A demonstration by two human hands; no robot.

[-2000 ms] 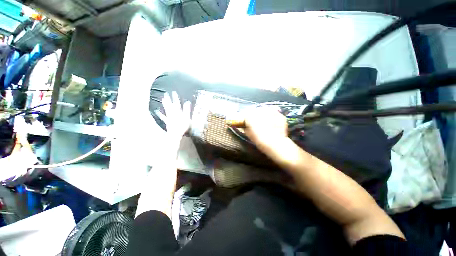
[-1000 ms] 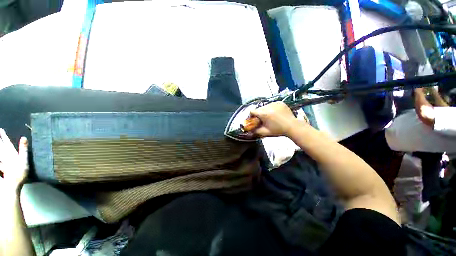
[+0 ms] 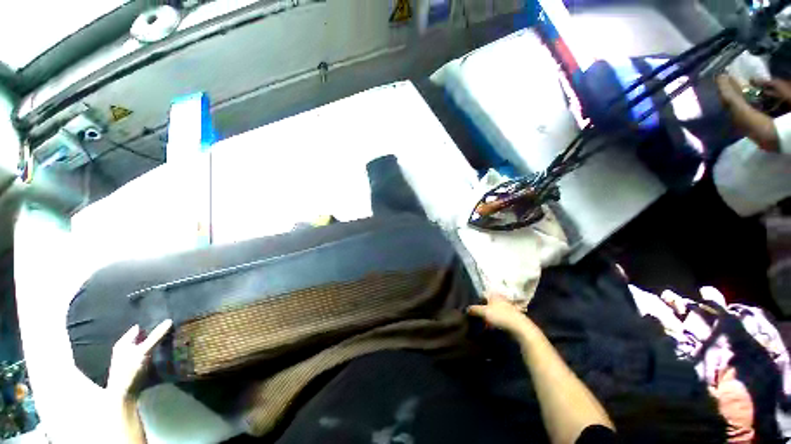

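Observation:
The denim jacket [image 3: 260, 276] lies inside up along the dark padded pressing arm [image 3: 95, 299], with its striped brown lining [image 3: 303, 316] showing and a fold of lining hanging at the near side. My left hand [image 3: 137, 351] is at the jacket's left end, thumb and fingers on its edge. My right hand [image 3: 499, 314] is at the jacket's right end, fingers closed on dark cloth there. The steam iron [image 3: 503, 206] stands apart from my hands on the off-white rest cloth [image 3: 518, 260]. A narrow dark sleeve [image 3: 395, 186] points to the far side.
The white pressing table [image 3: 286, 182] lies beyond the arm, with a blue-topped post [image 3: 190, 130] at its left. Black hoses [image 3: 598, 130] run from the iron to the upper right. A person [image 3: 755, 165] works at right. Pink-white cloth [image 3: 685, 329] lies at lower right.
My right hand has let go of the iron, now parked on the cloth, and has moved down to the jacket's right end. My left hand is at the jacket's left edge. The view has shifted.

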